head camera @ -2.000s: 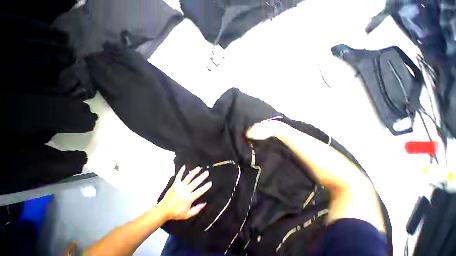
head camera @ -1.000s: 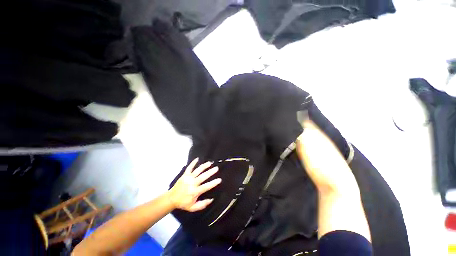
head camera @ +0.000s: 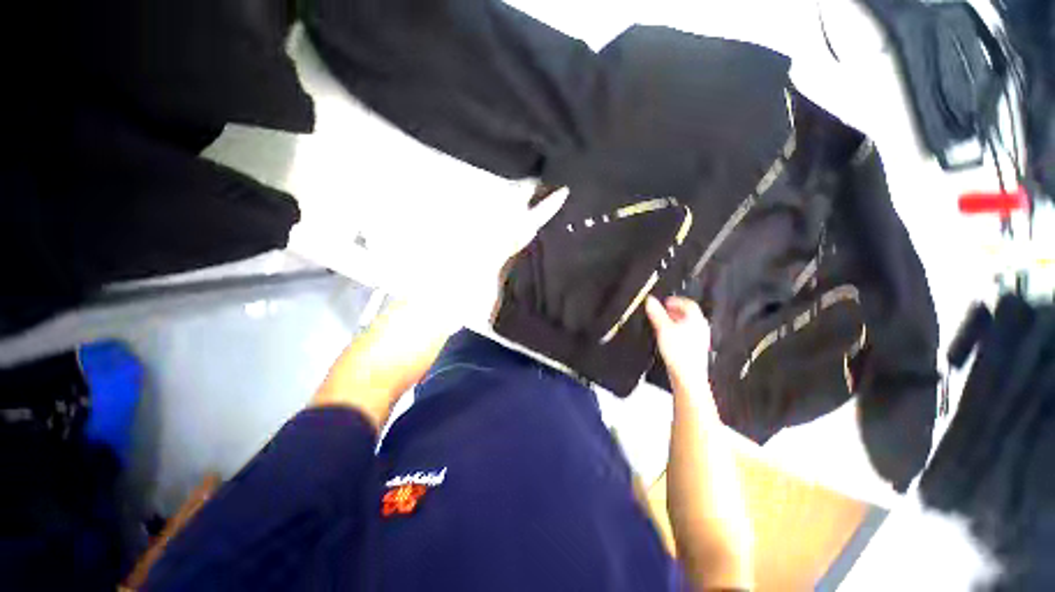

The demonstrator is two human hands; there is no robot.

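Observation:
A black jacket (head camera: 694,104) lies front up on the white table (head camera: 393,174), its sleeves spread to either side. Pale broken trim (head camera: 659,278) curves on each front panel and runs along the opening. My left hand (head camera: 492,260) is at the jacket's side edge near the hem, washed out against the white table; its grip is unclear. My right hand (head camera: 680,326) pinches the front opening edge near the hem, thumb and fingers together. No tool shows in either hand.
Dark garments (head camera: 127,150) are piled at the left. A black bag (head camera: 937,69) and a red bar (head camera: 993,202) lie at the right, with dark fabric (head camera: 1006,428) below. A blue item (head camera: 110,399) and wooden piece (head camera: 174,532) are lower left.
My view has shifted, showing more of my navy shirt. My right hand has moved from the upper front down to the opening near the hem. My left hand has left the front panel for its side edge.

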